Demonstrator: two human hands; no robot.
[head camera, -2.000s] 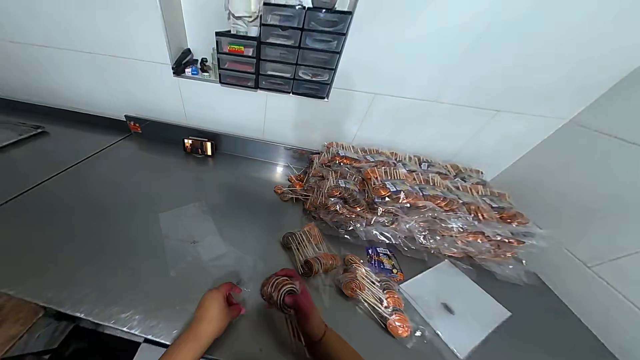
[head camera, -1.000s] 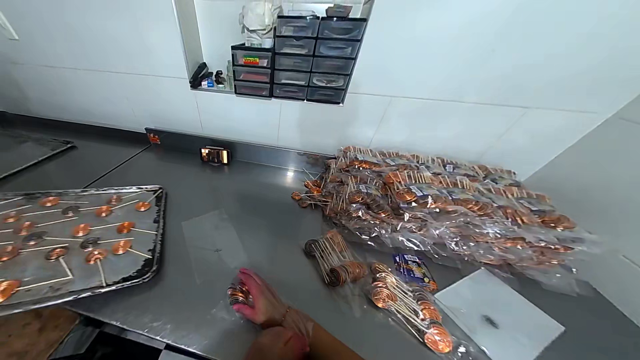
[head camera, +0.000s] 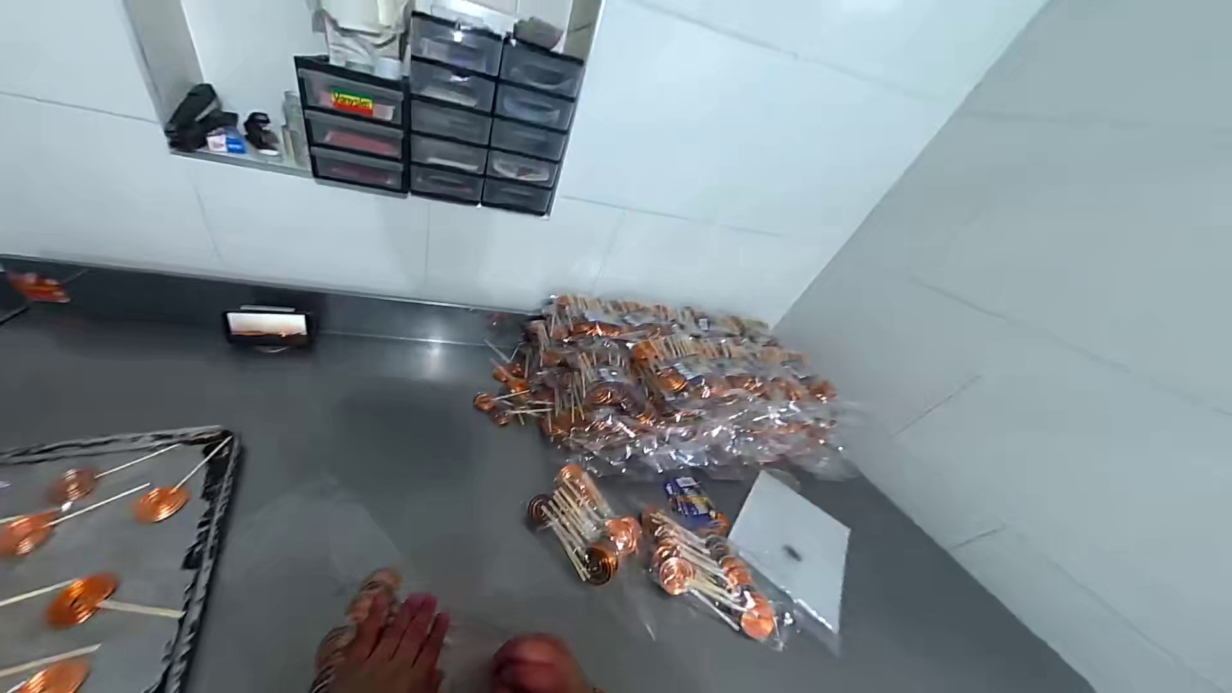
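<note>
At the bottom of the view, my left hand (head camera: 390, 650) lies against a group of stacked spiral lollipops (head camera: 371, 602), its fingers together; the grip is partly hidden. My right hand (head camera: 539, 664) is just right of it, cut off by the lower edge, its fingers not clear. Clear plastic film seems to lie between and beside the hands. To the right are a bundle of orange and dark lollipops on sticks (head camera: 582, 525) and a bagged bundle (head camera: 707, 573), near a blue printed packet (head camera: 690, 502).
A metal tray (head camera: 219, 539) with spaced lollipops stands at the left. Many bagged lollipops (head camera: 674, 385) are heaped by the wall. A white sheet or stack of bags (head camera: 794, 549) lies at the right. A phone (head camera: 269, 328) leans at the back, below small drawers (head camera: 448, 125).
Two seconds ago my hands were apart, the right around lollipops; now they are close together low in view. The view has shifted, and the tray shows at the left.
</note>
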